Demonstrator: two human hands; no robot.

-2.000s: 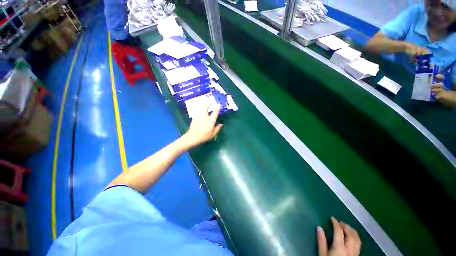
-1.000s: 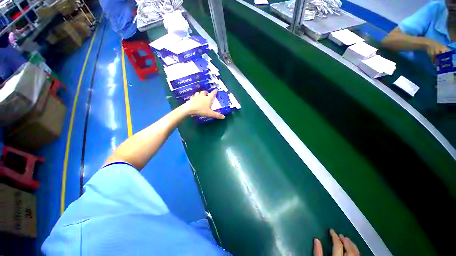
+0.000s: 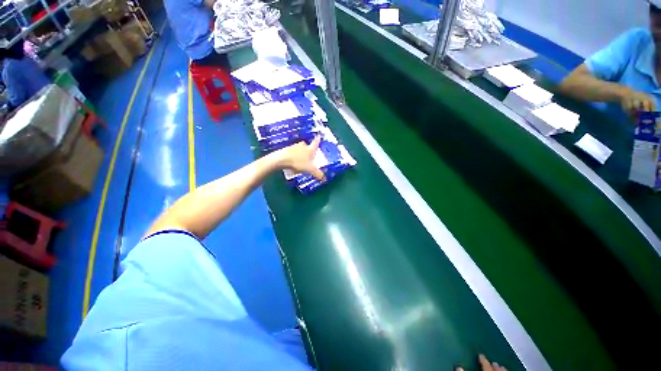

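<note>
Blue-and-white cartons lie in stacked rows along the green bench, with white flaps showing. My left hand is on the nearest cartons of the stack, thumb and fingers spread over them. Whether it grips one cannot be told, as the fingers partly hide the cartons. My right hand is cut off by the bottom edge; only fingertips show near the bench's rail side.
A metal rail divides the bench from the green belt. Metal posts rise beside it. White coils lie beyond the cartons. Opposite, a person holds a carton near white stacks. Red stools stand on the floor.
My left hand has moved from the white flaps onto the near end of the stack; the nearest cartons have shifted toward me. My right hand has slid mostly out of the picture.
</note>
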